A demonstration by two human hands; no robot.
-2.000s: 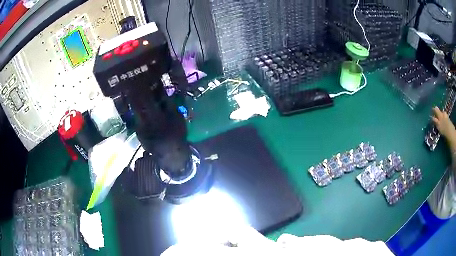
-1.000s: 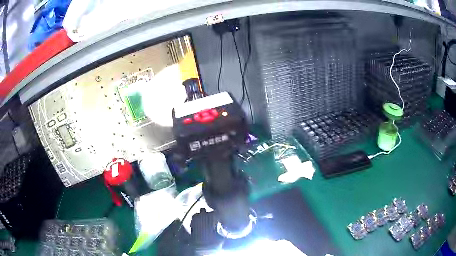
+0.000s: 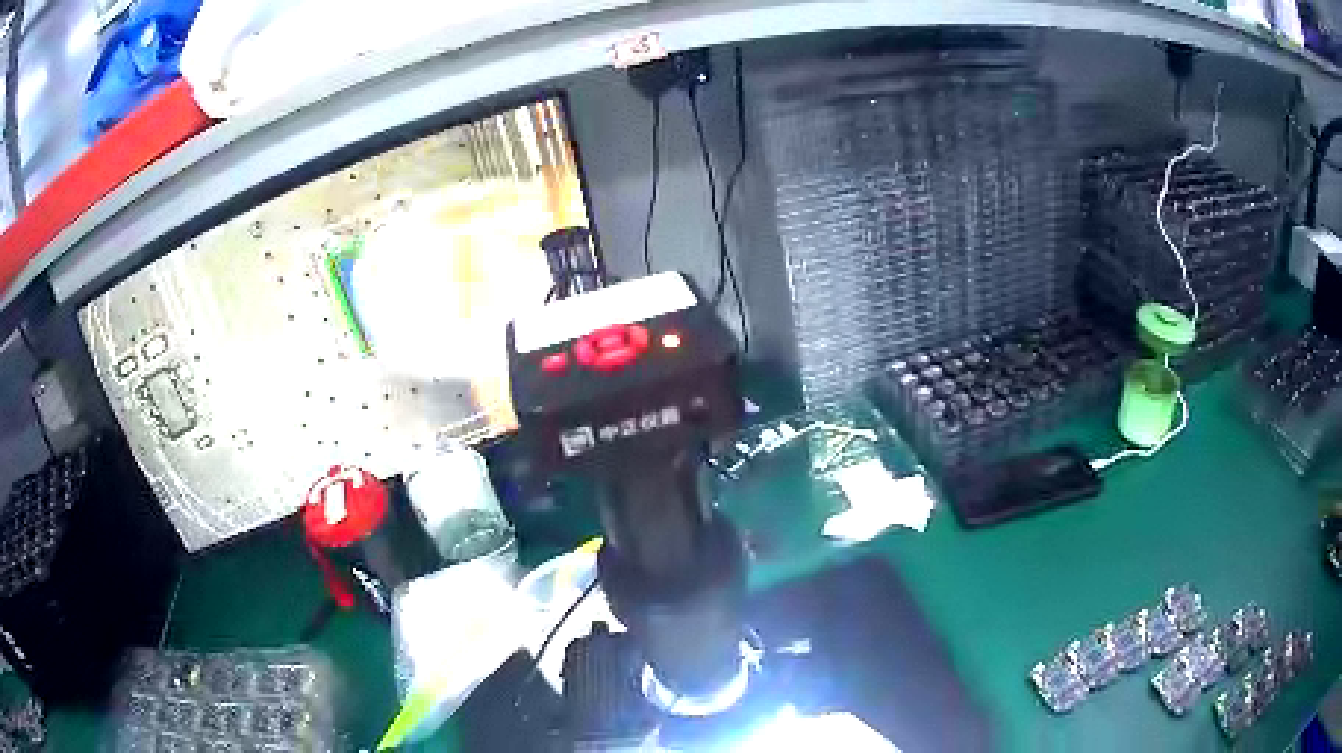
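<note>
The black video microscope (image 3: pixel 626 383) stands in front of me with red buttons on its head. Its ring light (image 3: pixel 699 684) glows white at the lower end, over a dark pad (image 3: pixel 868 633). The large monitor (image 3: pixel 250 353) shows a pale circuit board with a green-edged blue rectangle, partly covered by a blurred bright white shape. An overexposed white shape lies at the bottom edge under the lens. It may be a gloved hand or sleeve, but I cannot tell which, nor make out fingers or anything held. No hand of mine shows clearly.
Small electronic modules (image 3: pixel 1119 647) lie in short rows at right. A phone (image 3: pixel 1023 486), green device (image 3: pixel 1148 405) and white wipes (image 3: pixel 876 500) are behind. Filled trays (image 3: pixel 1001 383) stand at the back. A blister tray (image 3: pixel 221 706), red-topped bottle (image 3: pixel 346 508) and clear jar (image 3: pixel 459 508) are left.
The view has swung left and up, bringing in the shelf and whole monitor. The neighbour's hand has left view. On the monitor, the white shape covers more of the blue-green rectangle.
</note>
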